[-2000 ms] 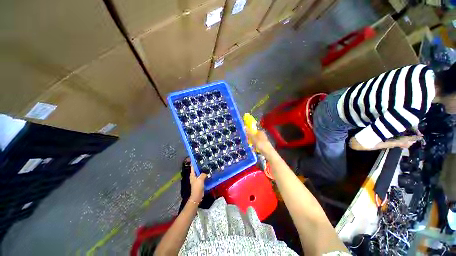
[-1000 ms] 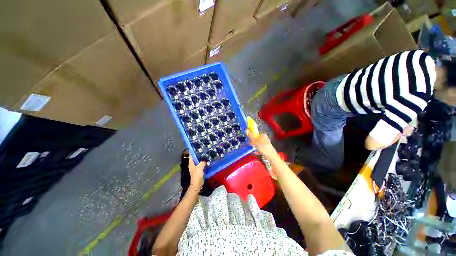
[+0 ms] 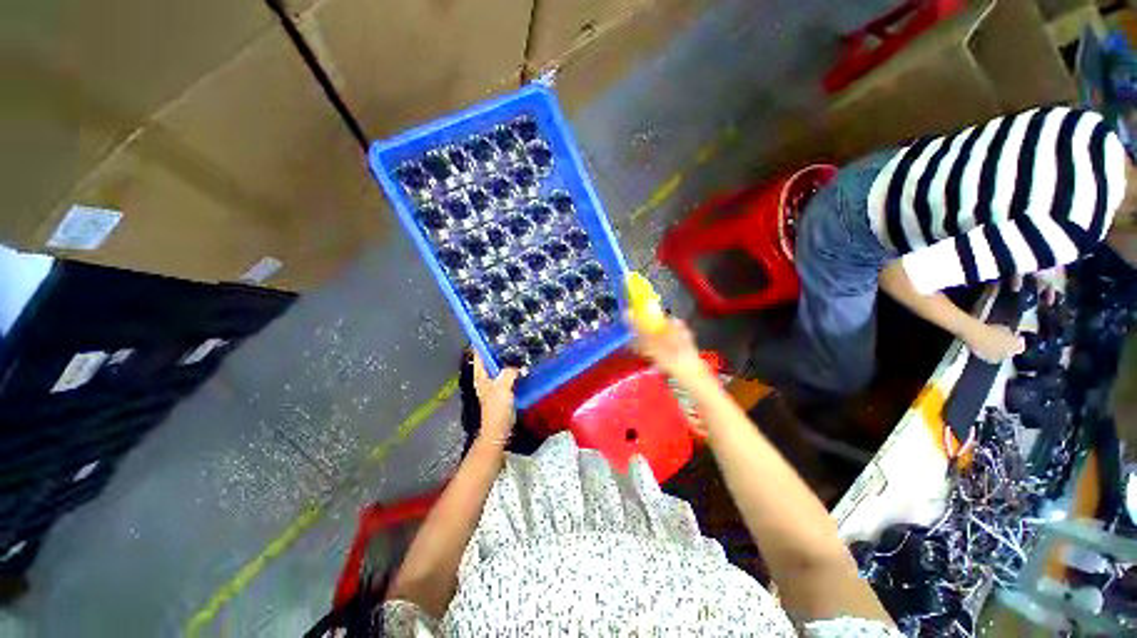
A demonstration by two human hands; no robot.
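A blue parts tray (image 3: 567,371) is held up and tilted in front of me, with rows of small black-and-silver motors (image 3: 511,237) in it. My left hand (image 3: 495,393) grips the tray's near left corner, thumb over the rim. My right hand (image 3: 667,344) is closed around a yellow air blow gun (image 3: 643,303) at the tray's right edge. The gun's nozzle cannot be made out.
A red stool (image 3: 630,421) is below the tray. Cartons (image 3: 187,150) stand ahead and left, black crates (image 3: 137,361) at left. A person in a striped top (image 3: 997,193) sits at right by a bench (image 3: 904,480) with wired parts.
The tray has moved up in the view, away from my body, with both hands following. The coworker's forearm has shifted over the bench edge.
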